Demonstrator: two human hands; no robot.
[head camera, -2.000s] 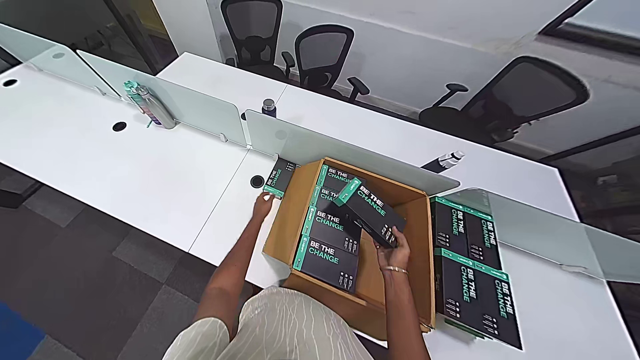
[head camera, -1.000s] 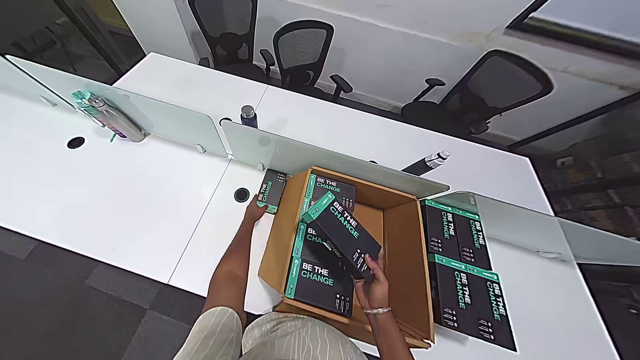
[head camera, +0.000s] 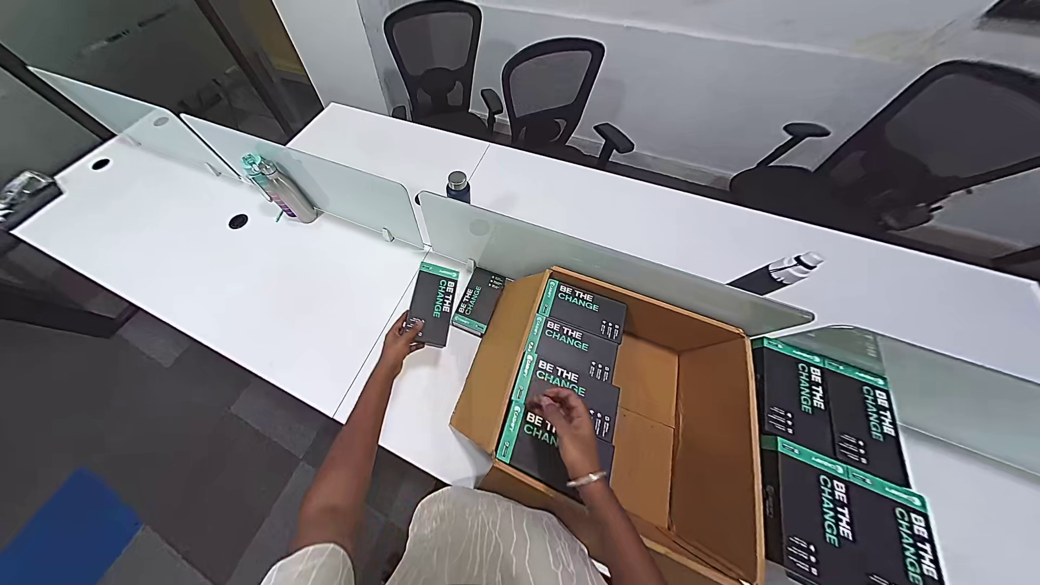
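My left hand (head camera: 404, 341) grips the lower end of a black and green product box (head camera: 434, 305) over the desk, left of the carton. Beside it another such box (head camera: 479, 299) lies against the carton's flap. My right hand (head camera: 566, 413) hovers over the boxes in the carton, fingers bent, with no box in it. The open cardboard carton (head camera: 715, 431) holds several black and green boxes (head camera: 578, 345) in a column along its left side; its right part shows bare cardboard. More such boxes (head camera: 845, 487) lie in stacks right of the carton.
Frosted dividers (head camera: 617, 272) run behind the carton. A steel bottle (head camera: 284, 191) with a teal lid stands at the left divider. Beyond the dividers are a dark blue bottle (head camera: 458, 188) and a black and white bottle (head camera: 776, 273). Mesh office chairs (head camera: 552, 89) stand behind the far desk.
The box that was in my right hand is gone from it. My left hand now holds a box left of the one it was touching. The view has shifted.
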